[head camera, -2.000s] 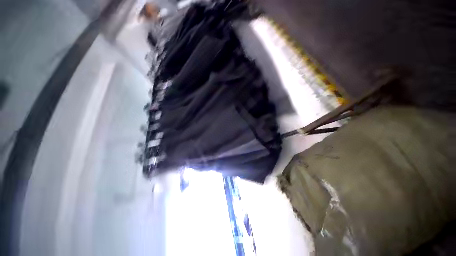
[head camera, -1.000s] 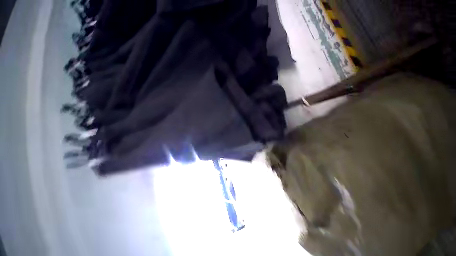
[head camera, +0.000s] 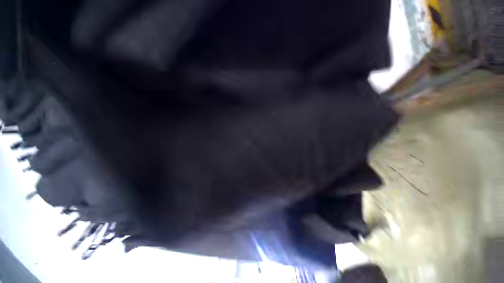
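Black hanging garments (head camera: pixel 237 127) fill most of the view, very close to the camera and blurred. Their folds run in a row, with the lower hems ending at the right. Several dark clothes hangers (head camera: pixel 91 237) show along the lower left edge of the row. Neither of my hands can be made out. A small dark rounded shape (head camera: pixel 362 273) at the bottom edge is too blurred to name.
A bulging olive-tan woven sack (head camera: pixel 442 182) stands at the right, close to the garments' hems. A brownish bar (head camera: pixel 423 74) lies above it. Yellow-black tape (head camera: pixel 435 16) marks the floor at the upper right. Bright glare shows at the bottom.
The camera has come much closer to the black garments, which now cover most of the view. The sack looks brighter and sits further right. No hand shows in any frame.
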